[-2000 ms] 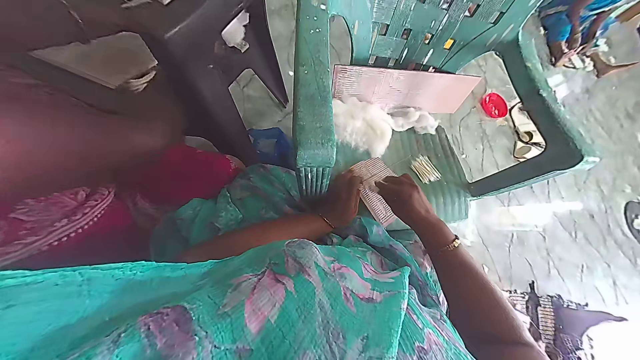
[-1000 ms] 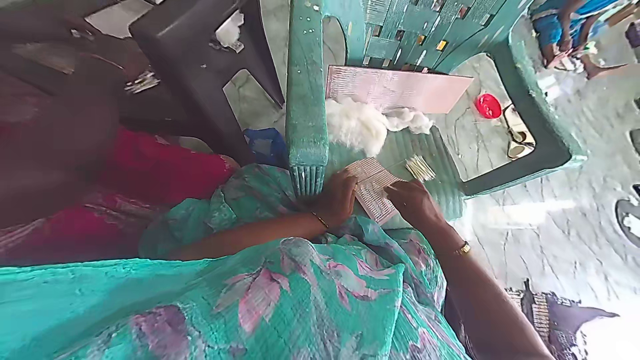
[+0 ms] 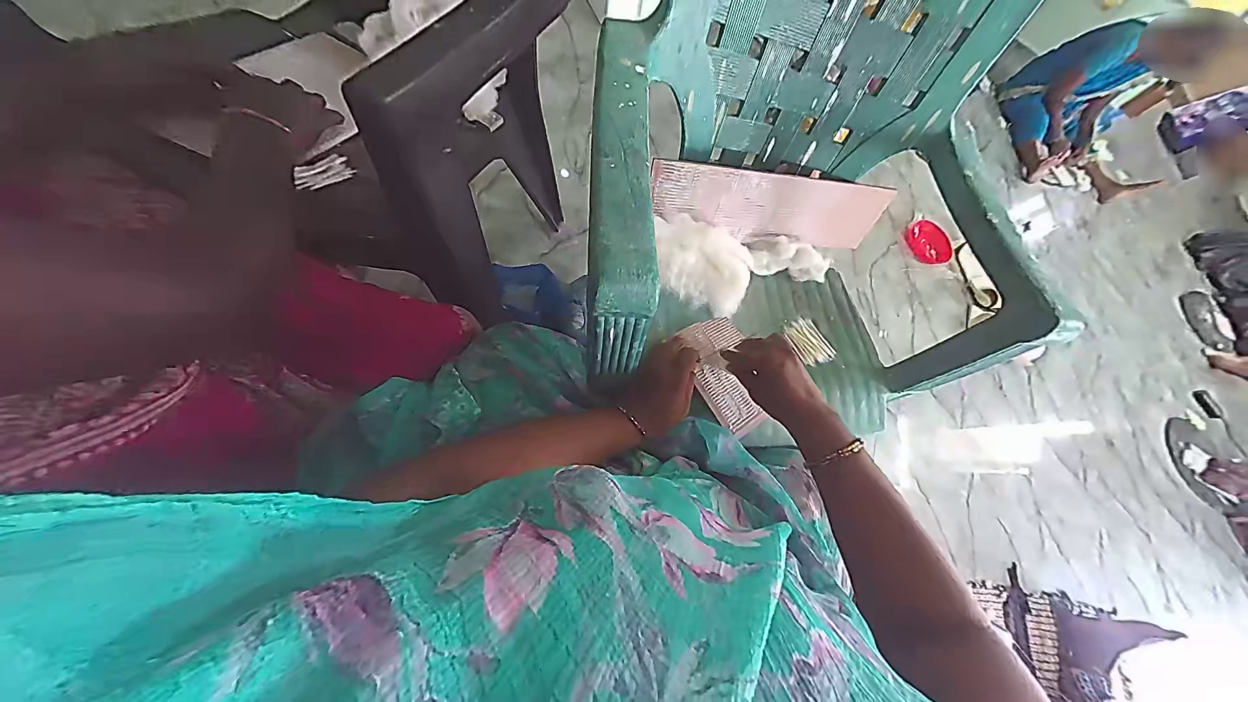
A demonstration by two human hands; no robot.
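A small ribbed pinkish board (image 3: 729,395) lies over the seat edge of a green plastic chair. My left hand (image 3: 667,386) grips the board's left side. On the board's upper right part, the fingers of my right hand (image 3: 773,375) are pinched together; whatever lies between them is too small to tell. Just beyond my right hand is a bunch of thin white cotton wicks (image 3: 809,341) on the chair seat (image 3: 858,336). White cotton wool (image 3: 707,263) is heaped farther back, in front of a larger pink board (image 3: 770,203) that leans on the chair's backrest.
The chair's green armrest (image 3: 621,195) rises beside my left hand. To the left, a person's hand (image 3: 292,112) is over a dark chair (image 3: 429,78) with more wicks (image 3: 324,172). A red bowl (image 3: 928,242) rests on the marble floor. Another person (image 3: 1072,107) sits at the upper right.
My right hand has moved slightly up along the small board since a second ago. The neighbouring person's hand has come into sight at the left.
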